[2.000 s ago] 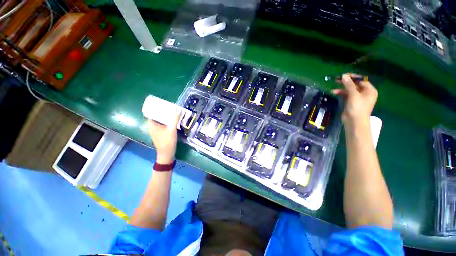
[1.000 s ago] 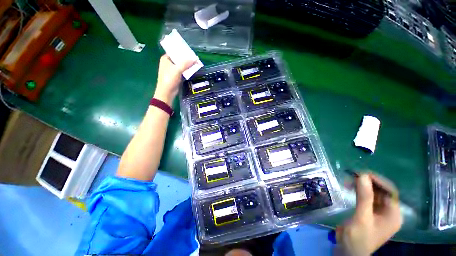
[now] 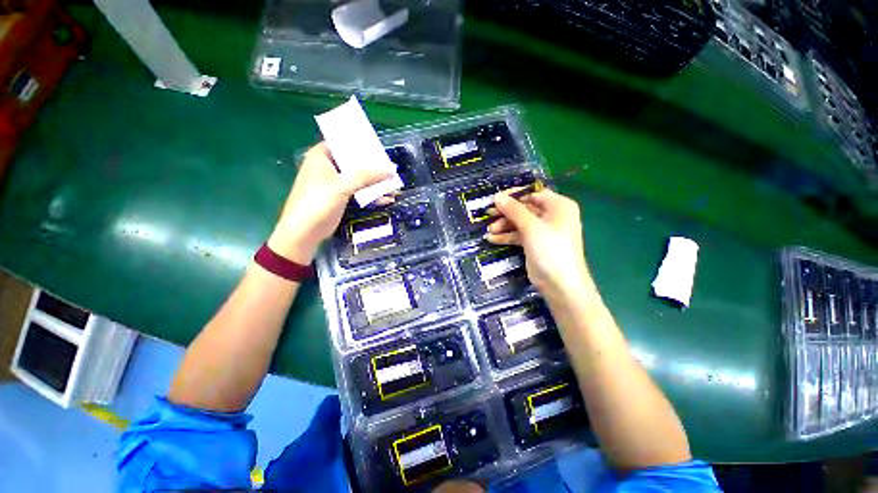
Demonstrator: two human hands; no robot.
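Observation:
My left hand holds a flat white adhesive sheet over the far left corner of the clear blister tray. The tray holds black housings in two rows, with pale rectangles and yellow outlines. The sheet and hand partly cover the far left housing. My right hand holds dark tweezers with a yellow-gold section over the second housing of the right row. The tweezer tips are near the sheet side; whether they hold a small piece cannot be told.
A curled white sheet lies right of the tray. Another filled tray is at the right edge. At the back are a clear empty tray with a curled sheet, a metal post and dark stacked parts.
The tray now lies lengthwise away from me, after being turned. My right hand has moved from the near right to over the tray's far part. My left hand still holds the sheet.

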